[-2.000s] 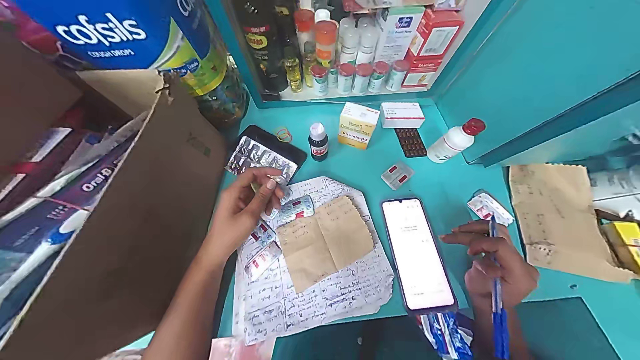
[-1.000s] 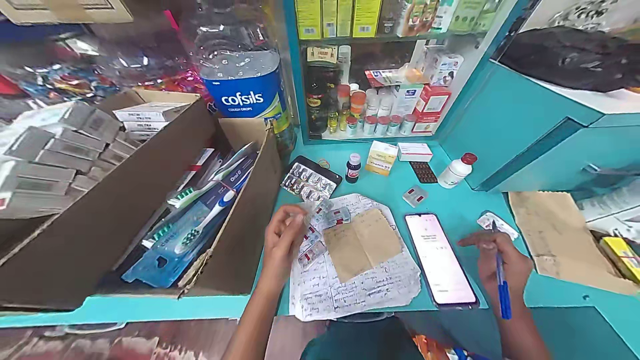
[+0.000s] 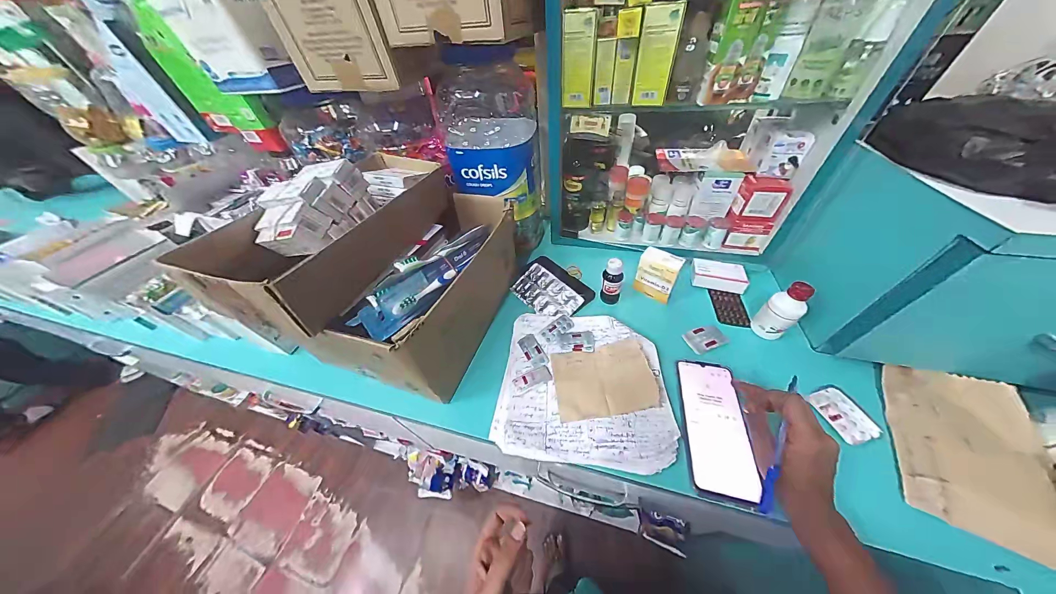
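Observation:
My right hand [image 3: 796, 450] holds a blue pen [image 3: 775, 462] beside the right edge of a smartphone [image 3: 719, 433] with a lit white screen. Below the counter's front edge is my left hand [image 3: 501, 549], fingers curled, with nothing visible in it. On a stack of handwritten sheets [image 3: 569, 445] lie a brown paper piece [image 3: 606, 381] and several small blister strips [image 3: 532, 377]. Another small blister pack [image 3: 705, 339] is above the phone; a larger one [image 3: 845, 415] lies right of my right hand. A silver blister sheet [image 3: 549, 289] rests on a dark object behind the papers.
Cardboard boxes [image 3: 429, 363] with toothbrushes and small cartons stand left. Behind are a Cofsils jar [image 3: 495, 169], a small dark bottle [image 3: 611, 280], a Vitamin D3 carton [image 3: 657, 275], a white red-capped bottle [image 3: 780, 310] and a stocked cabinet [image 3: 660, 247]. Brown paper [image 3: 965, 462] lies right.
My left hand has left the blister strips on the papers and dropped below the counter edge. My right hand has moved against the phone's side. The view has swung to the left.

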